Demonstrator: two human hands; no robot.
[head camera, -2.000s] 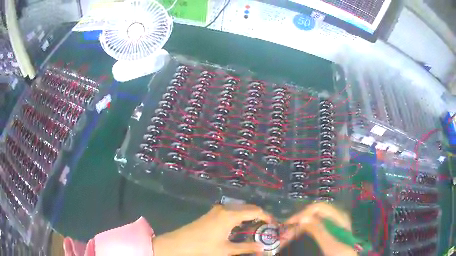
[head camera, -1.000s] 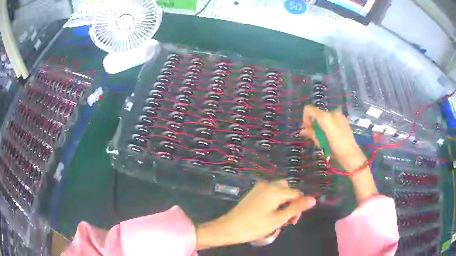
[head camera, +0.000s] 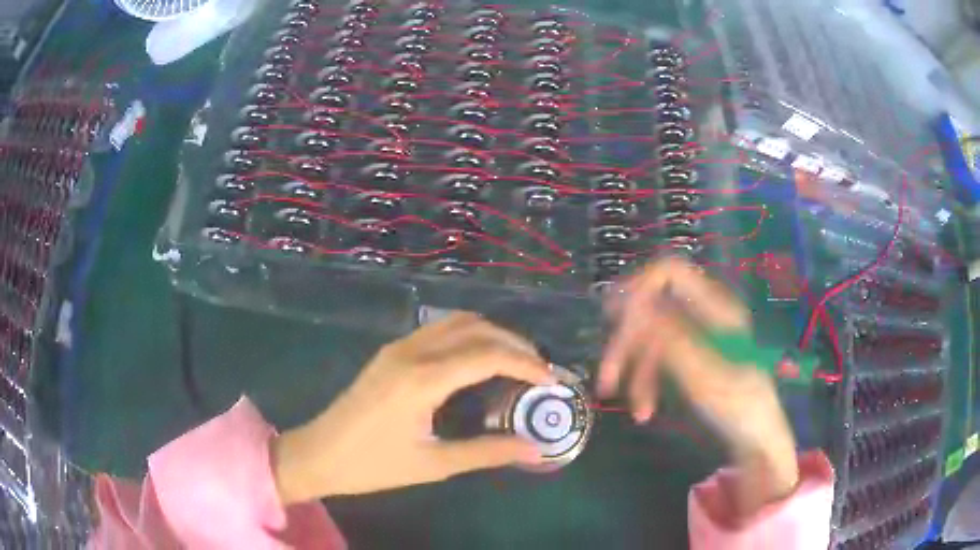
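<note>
My left hand (head camera: 403, 414) grips a round metal fixture (head camera: 581, 400) at the near side, with thumb and index finger at its rim. A pale ringed face with a centre dot, like a speaker driver (head camera: 551, 420), shows on it. A thin red wire runs right from there. My right hand (head camera: 688, 349) is blurred, just right of the fixture, fingers somewhat spread, with the green test probe (head camera: 741, 350) lying across it. A red cable (head camera: 860, 277) runs from the probe to the upper right. The blister tray (head camera: 322, 305) holds rows of drivers with red wires.
Side trays of drivers stand at left (head camera: 38, 215) and right (head camera: 894, 403). Stacked clear trays (head camera: 849, 118) are at the upper right, with white labels. The white fan (head camera: 193, 30) is cut off at the top left. A brown-red square (head camera: 776, 275) lies right of the centre tray.
My right hand has moved back from the tray's right columns to beside the fixture. My left hand has moved left and now shows the ringed face. The view has tilted down.
</note>
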